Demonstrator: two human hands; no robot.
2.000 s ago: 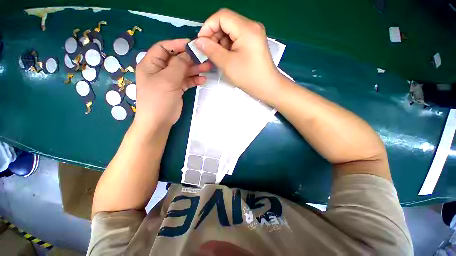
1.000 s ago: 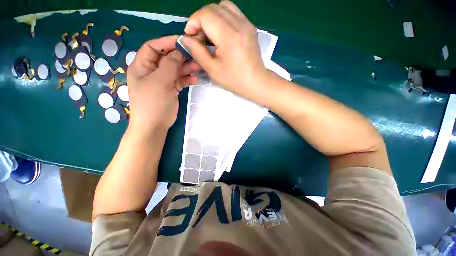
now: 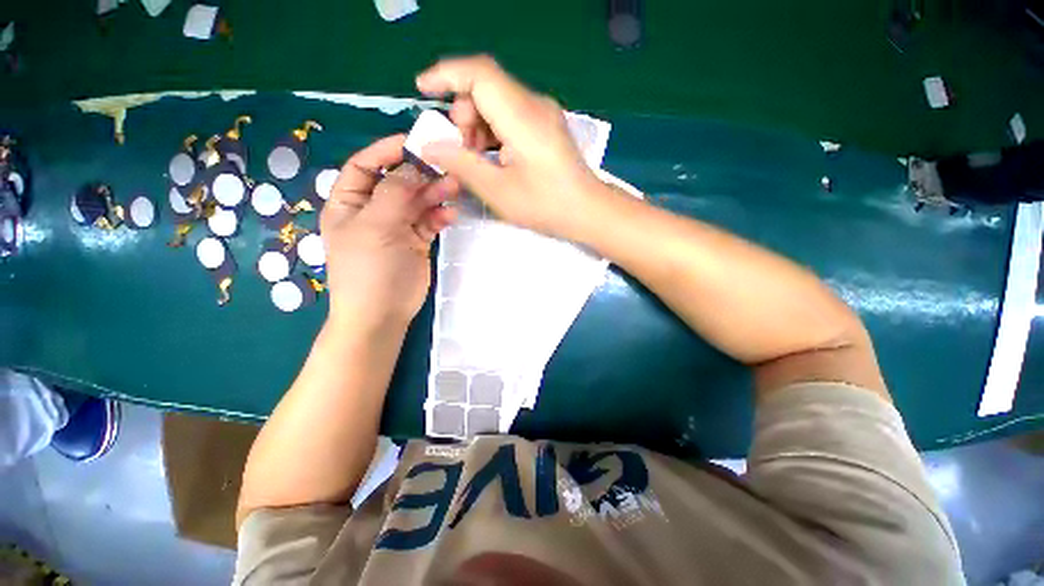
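Observation:
My left hand [image 3: 384,235] holds a dark module with a white square pad [image 3: 433,134] on its face, between thumb and fingers. My right hand [image 3: 509,149] is at the pad's right side, its thumb on or against it; its index finger is raised and slightly blurred. Most of the module is hidden by the pad and fingers. Overlapping sticker sheets [image 3: 487,298] lie below my hands, with grey rounded squares at the near end. A module pile [image 3: 229,190] with pale round faces and orange-gold tails lies to the left of my left hand.
Finished modules [image 3: 199,21] with white squares lie on the far green belt, with a dark module [image 3: 624,25] among them. A white strip [image 3: 1012,309] lies at the right of the bench. A dark sleeve [image 3: 985,181] reaches in at the right. A cardboard box [image 3: 206,475] stands below left.
The view has shifted, showing more of the far belt. The white pad's face has turned more toward the camera. My right index finger has lifted away from it.

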